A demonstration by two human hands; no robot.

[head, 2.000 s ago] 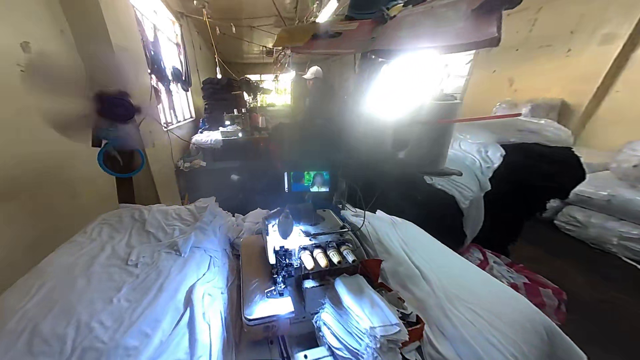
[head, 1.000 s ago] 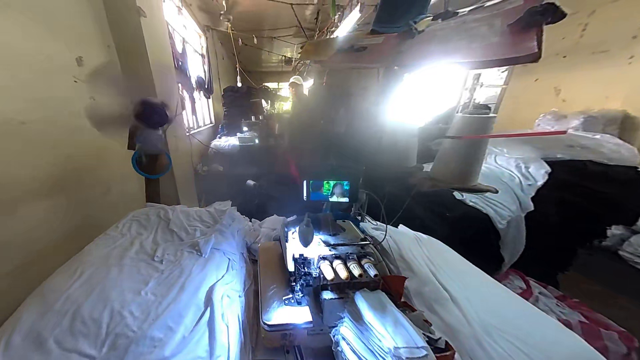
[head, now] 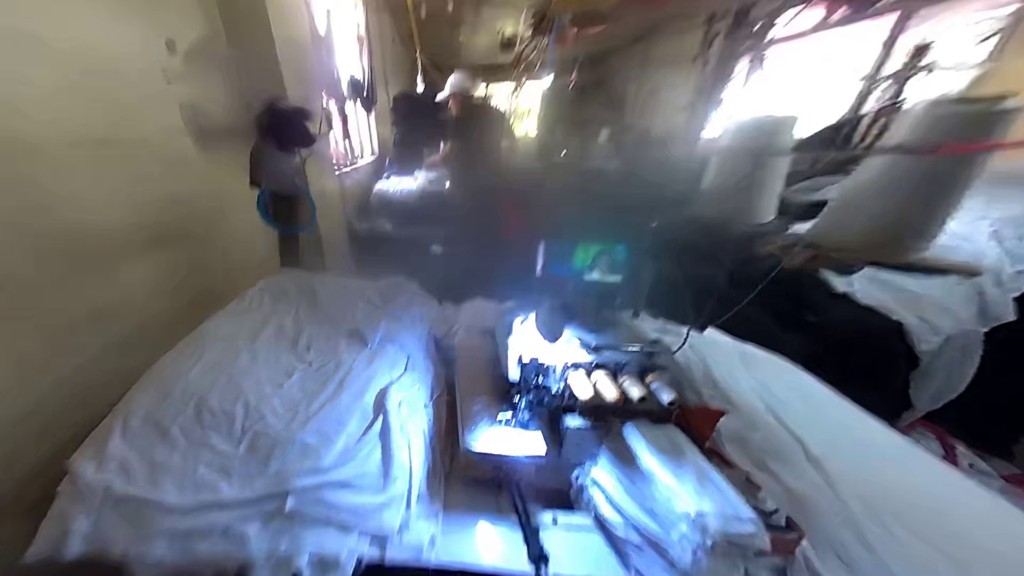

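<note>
Neither my left hand nor my right hand shows in the head view. An industrial sewing machine (head: 532,392) stands at the centre, its lamp lighting the needle area. Several tension dials (head: 606,386) line its right side. Folded white fabric pieces (head: 676,488) lie in a stack just right of the machine. A large heap of white fabric (head: 264,424) fills the left side, and more white fabric (head: 832,448) spreads along the right. Behind the machine glows a small screen (head: 582,262). The picture is blurred.
A wall fan (head: 284,148) is at the left, with a blue ring (head: 286,210) below it. A person in a white cap (head: 472,120) is at the back. Large pale thread cones (head: 912,184) and dark fabric (head: 808,320) are at the right.
The view has shifted, so more of the right-hand window and a second thread cone now show. The person at the back appears more clearly.
</note>
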